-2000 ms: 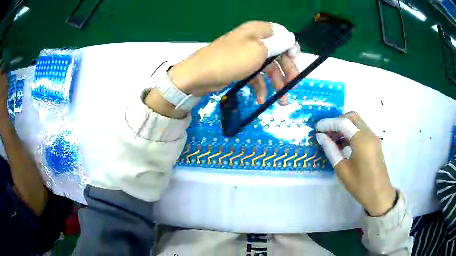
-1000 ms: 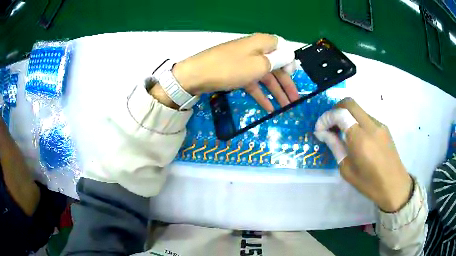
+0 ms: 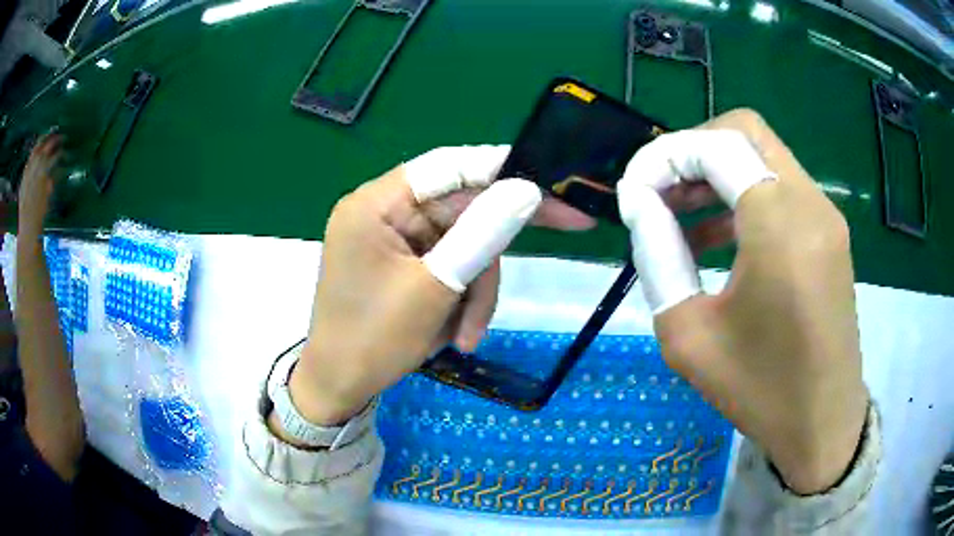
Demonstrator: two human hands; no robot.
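Note:
My left hand (image 3: 392,267), with white finger cots on thumb and index finger, holds a black phone middle frame (image 3: 578,136) by its long side, tilted above the blue sheet. My right hand (image 3: 748,262), also in white finger cots, has its thumb and index fingertips at the frame's solid upper end. A thin orange-gold flex cable (image 3: 588,184) lies at that end, reaching to the right fingertips; its far end is hidden by them. The blue carrier sheet (image 3: 492,434) lies below, with gold flex strips along its lower rows.
A green conveyor belt (image 3: 230,157) runs beyond the bench and carries several spaced frames (image 3: 669,42). Bagged blue sheets (image 3: 146,288) lie on the white table covering (image 3: 241,272) to the left. Another person's arm (image 3: 42,304) is at the far left.
The view has shifted towards the belt. My left hand has turned the frame so its solid end faces me. My right hand has moved from the blue sheet up to that end.

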